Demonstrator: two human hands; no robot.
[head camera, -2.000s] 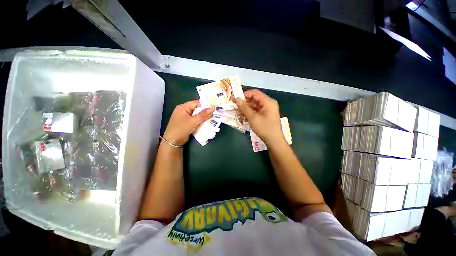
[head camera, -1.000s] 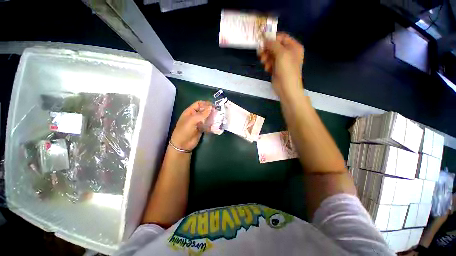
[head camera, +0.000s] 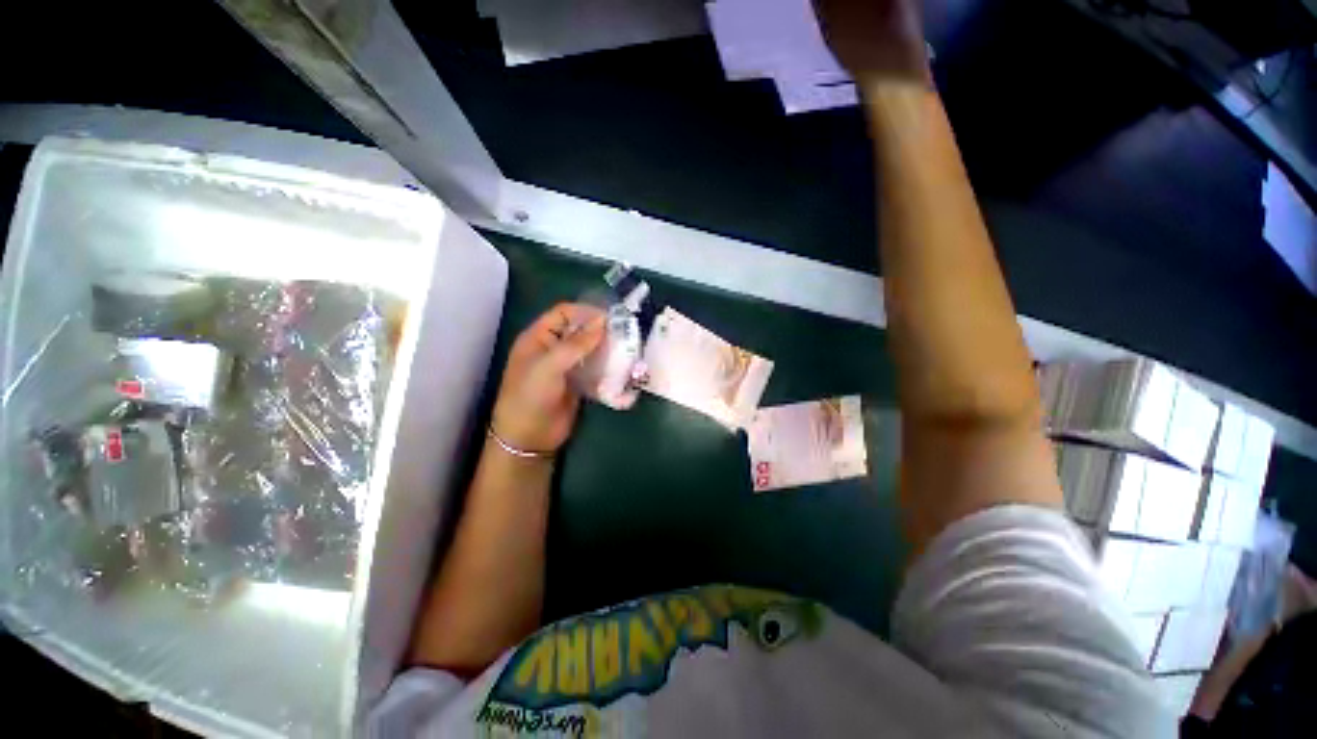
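My left hand (head camera: 552, 368) holds a bunch of small clear, whitish packets (head camera: 618, 354) with a dark end above the green surface (head camera: 650, 505). One printed card (head camera: 703, 370) lies tilted just right of the packets. A second printed card (head camera: 807, 443) lies lower right, its corner close to the first. My right hand (head camera: 871, 36) is stretched over the dark belt at the top edge, partly cut off and dark. Pale purplish cards (head camera: 780, 51) lie at its left on the belt; whether my fingers touch them is unclear.
A white foam box (head camera: 470, 311) with bagged stock (head camera: 311, 419) stands at left. White card stacks (head camera: 1155, 498) stand at right, partly behind my right arm. A pale rail (head camera: 693, 260) borders the belt (head camera: 621, 130); a slanting brace (head camera: 390, 101) meets it. Part of a person (head camera: 1249, 671) shows lower right.
My right hand has moved further out over the belt, from the card it held there to the top edge. Pale cards have come into view beside it. My left hand still holds the packets.
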